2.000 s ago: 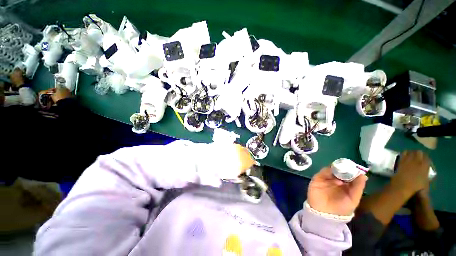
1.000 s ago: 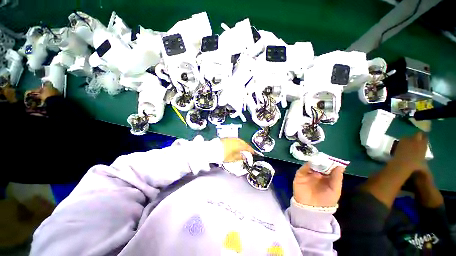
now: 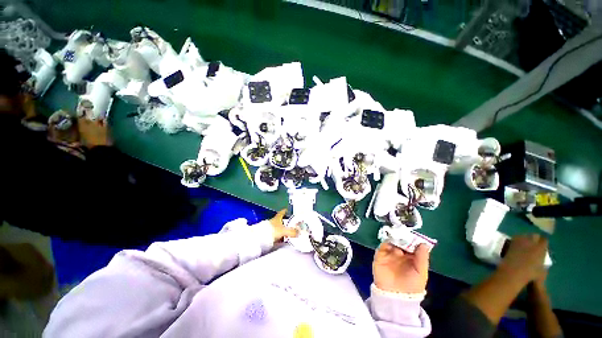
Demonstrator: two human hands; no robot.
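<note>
My left hand [image 3: 284,229] holds a white PTZ camera [image 3: 305,228] close to my body at the bench's front edge. Its open base housing [image 3: 332,254] hangs to the right, joined by dark leads, with wiring and electronics facing up. My right hand [image 3: 400,266] holds the white adhesive tube [image 3: 416,240] with a magenta stripe, to the right of the housing. The tube's tip cannot be told apart from the white parts behind it. The tube and the held housing are apart.
A pile of white cameras [image 3: 277,78] with open wired cups spans the green bench [image 3: 422,261]. A thin yellow strip [image 3: 246,169] lies among them. At right, a neighbour's hands [image 3: 525,254] hold a camera near a black and silver box [image 3: 532,165]. Another person's hands [image 3: 94,131] are at left.
The view has shifted, showing more of the far bench. The held camera body and its open cup now show more clearly. The tube has come leftward, nearer the cup, since the first frame.
</note>
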